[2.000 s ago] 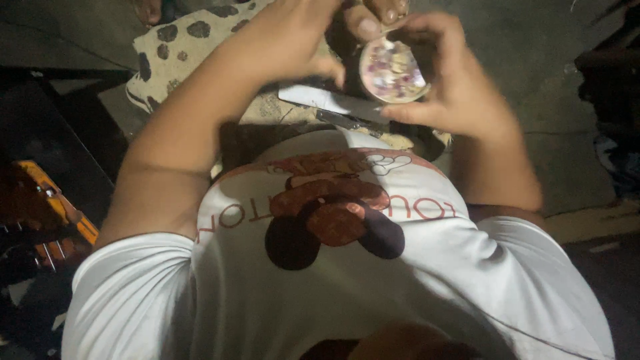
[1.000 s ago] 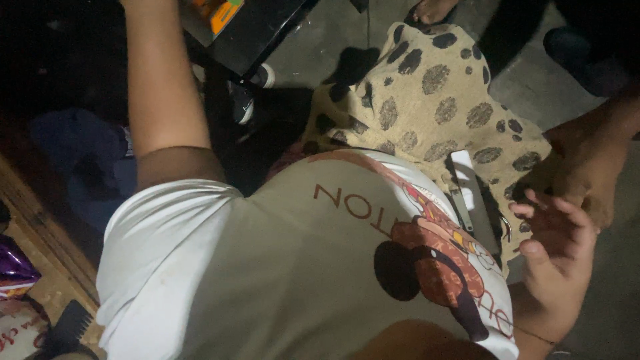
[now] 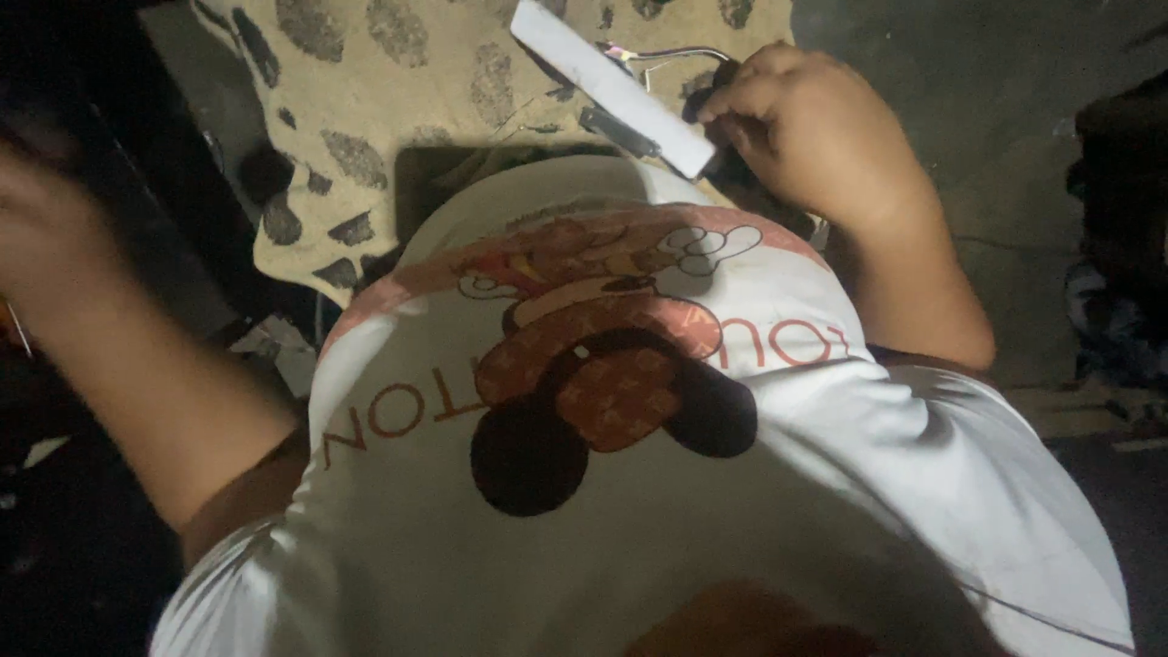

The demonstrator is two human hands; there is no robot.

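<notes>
My right hand (image 3: 808, 128) is at the upper right, its fingers curled beside the end of a long white flat bar (image 3: 616, 87). A thin dark wire (image 3: 680, 52) runs near those fingers; whether they hold it is hidden. The bar lies at a slant over a cream cloth with dark spots (image 3: 493, 82). A short grey strip (image 3: 620, 130) sits against the bar's lower edge. My left hand (image 3: 36, 219) is blurred at the left edge, away from the cloth; its fingers are cut off, so its hold cannot be told.
My white printed shirt (image 3: 438, 566) fills the lower middle. Grey floor (image 3: 985, 119) shows at the right, with a dark object (image 3: 1127, 228) beyond it. A crumpled pale scrap (image 3: 278, 351) lies near my left forearm. The far left is dark.
Two seconds ago a round patterned thing was between my hands, near another person's fingers; it is out of view now. The view has swung widely. My right hand now is beside the white bar.
</notes>
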